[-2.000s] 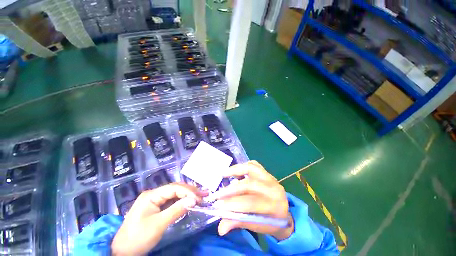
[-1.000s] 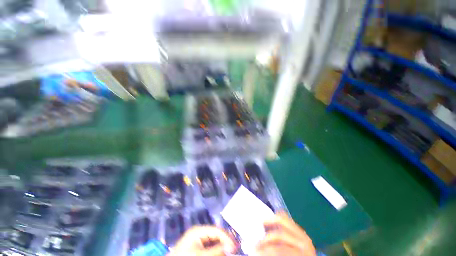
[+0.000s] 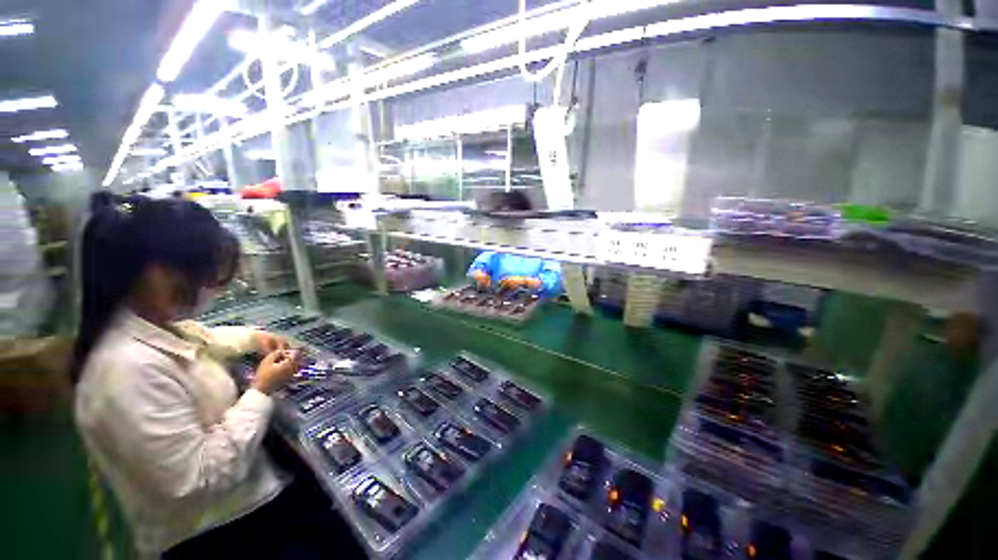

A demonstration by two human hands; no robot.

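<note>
No hand of mine is in the picture. Nearest in front of me, at the bottom right, a clear blister tray (image 3: 660, 496) holds black handsets (image 3: 631, 501) in its pockets, some with orange side marks. The picture's lower edge cuts this tray off. A tall stack of clear trays (image 3: 684, 448) filled with black handsets stands behind it on the right. Another clear tray (image 3: 417, 440) with two rows of handsets lies to the left on the green bench.
A person in a light shirt (image 3: 181, 410) stands at the left, hands over another handset tray. A person in a blue smock (image 3: 514, 271) works at a tray across the bench. A raised shelf (image 3: 657, 249) runs behind; a white post (image 3: 963, 459) is at right.
The view has swung up and to the left. My hands and the white square sheet have left the picture, and the near tray has shifted to the lower right. The neighbouring person has come into view.
</note>
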